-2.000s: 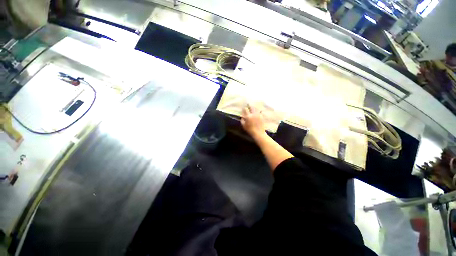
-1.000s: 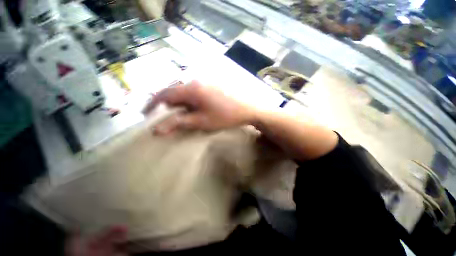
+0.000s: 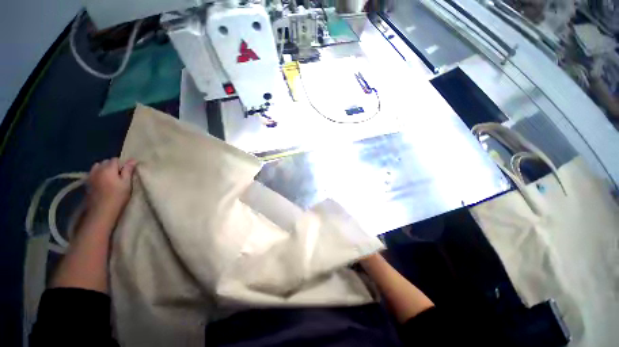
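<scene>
A large beige cloth bag body (image 3: 197, 223) lies bunched over my lap and the near edge of the machine table, one corner standing up at the upper left. My left hand (image 3: 110, 183) grips its left edge. My right hand is hidden under or behind the cloth on the right; only the wrist and forearm show, so its grip cannot be seen. The white sewing machine head (image 3: 243, 57) with a red three-diamond logo stands just beyond the cloth. The needle area (image 3: 260, 112) is below it, apart from the cloth.
The shiny metal bed plate (image 3: 400, 176) is right of the cloth. Beige bags (image 3: 570, 237) with cream handle loops (image 3: 522, 152) lie at the right. Other pale handle loops (image 3: 58, 203) hang at the left. A thin dark cable (image 3: 332, 120) curves on the white bed. A teal cloth (image 3: 142, 80) lies behind left.
The view has swung left, from the bags to the machine. The beige cloth is now over my lap, with my left hand on its left edge. My right hand has passed from above the cloth to behind it.
</scene>
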